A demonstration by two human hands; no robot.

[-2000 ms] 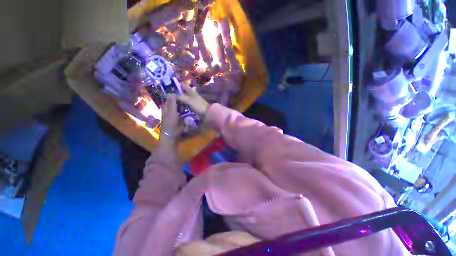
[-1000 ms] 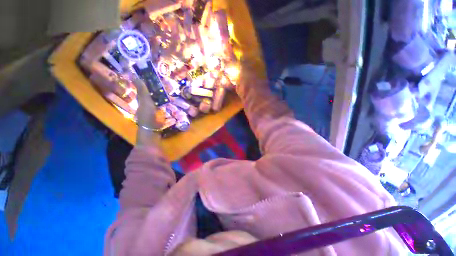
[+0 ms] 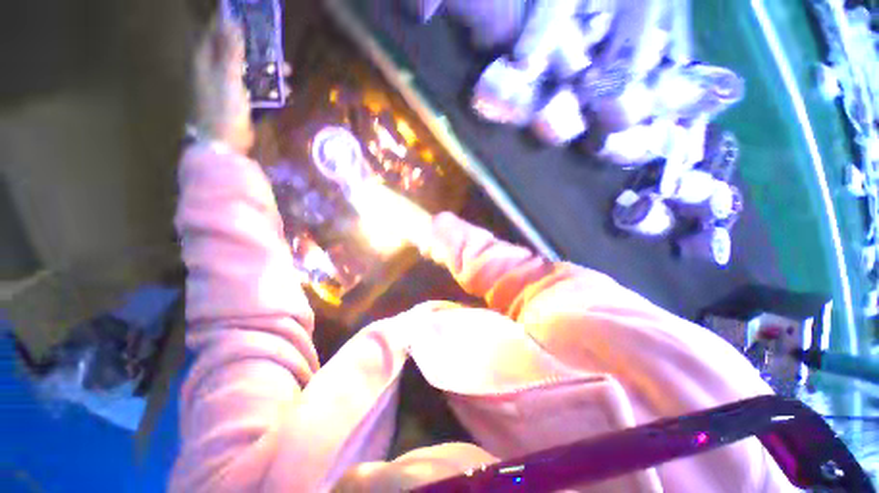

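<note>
My left hand (image 3: 222,91), blurred at the upper left, holds a device unit (image 3: 265,53) with a dark board in a white frame; the unit's far end is cut off by the top edge. My right hand (image 3: 390,221), washed out by glare, is closed on a second white device unit with a round head (image 3: 337,152), over the yellow-orange parts bin (image 3: 330,291). The bin is dim and blurred, with white pieces and bright glare inside.
Several white device units (image 3: 617,106) are piled on the black-matted bench (image 3: 578,207). A green conveyor strip (image 3: 790,125) runs beyond it. A small white-and-black block (image 3: 776,337) is at the right. Brown cardboard (image 3: 77,144) is at the left, blue floor below.
My left hand has moved up and left with its unit. My right hand has come from the bin's right side toward its middle and now has a unit. The view has turned toward the bench.
</note>
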